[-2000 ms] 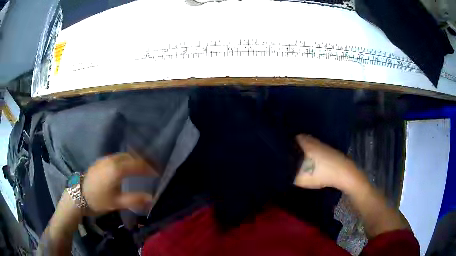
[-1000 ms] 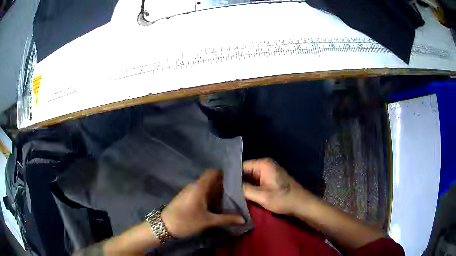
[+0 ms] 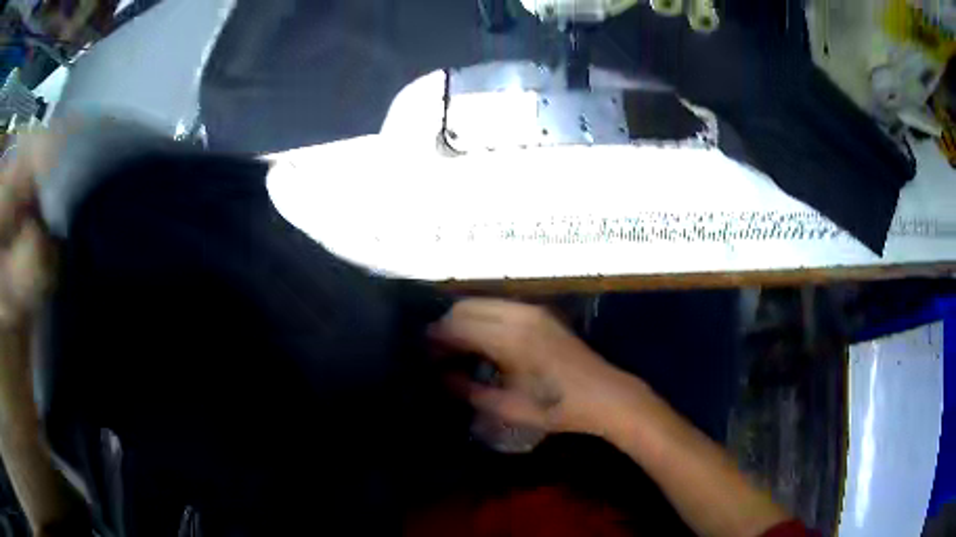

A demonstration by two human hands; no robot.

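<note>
A black fabric panel hangs spread between my two hands, in front of the table's edge and over its left part. My left hand is at the far left edge, blurred, at the panel's upper left end; a pale grey patch of cloth shows beside it. My right hand is shut on the panel's right end, just below the wooden table edge. Its fingertips are partly hidden in the dark cloth.
The white machine table has printed ruler marks. The needle plate lies below the presser foot. Dark cloth lies behind and hangs at the right. A white bench stands at lower right.
My left hand has moved far left and up, stretching the cloth out with its black side showing. My right hand has moved slightly up and left. The view now shows more of the machine.
</note>
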